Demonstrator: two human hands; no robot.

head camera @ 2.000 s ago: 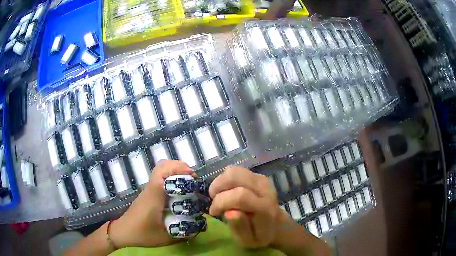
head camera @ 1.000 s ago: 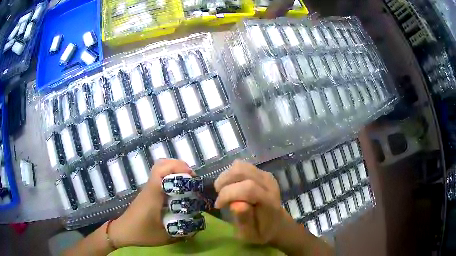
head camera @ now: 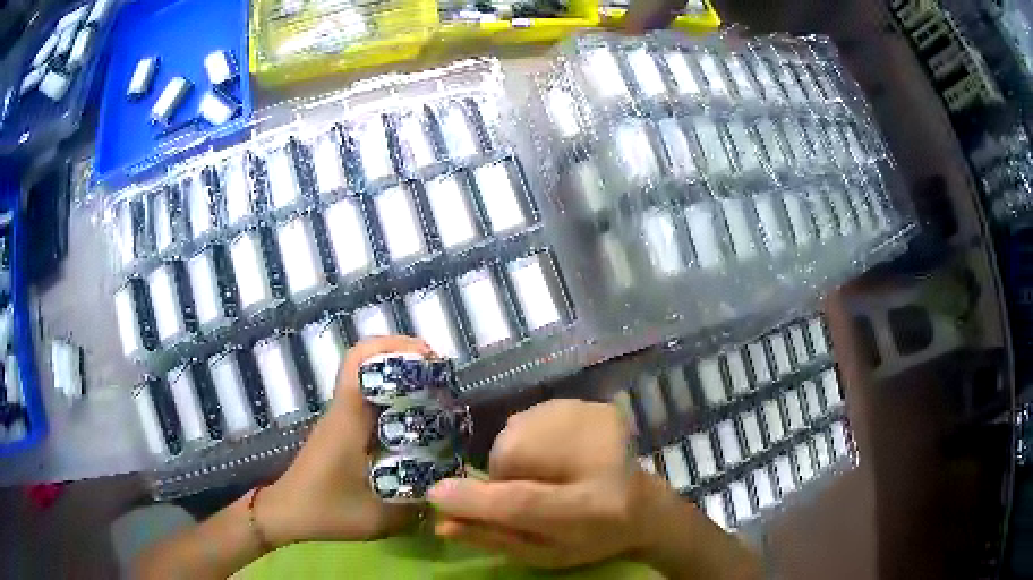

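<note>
My left hand [head camera: 340,470] holds three electronic units [head camera: 410,428] stacked together, their rounded black-and-silver ends facing up towards me. My right hand [head camera: 555,482] is just right of them, fingers curled, a fingertip at the end of the lowest unit. Whether the right hand holds a small tool is not clear. A clear blister tray [head camera: 340,297] with three rows of white-and-black units lies on the bench beyond my hands.
A glossy tray stack [head camera: 725,159] is at the right, with a lower tray [head camera: 748,419] below it. A blue parts bin [head camera: 142,125] with several loose units and yellow parts bins [head camera: 340,28] are at the back. A single unit [head camera: 67,368] lies at left.
My right hand has moved down and left, from beside the upper units to the lowest one. The orange-red spot seen by its fingers no longer shows. The held units are slightly higher in view.
</note>
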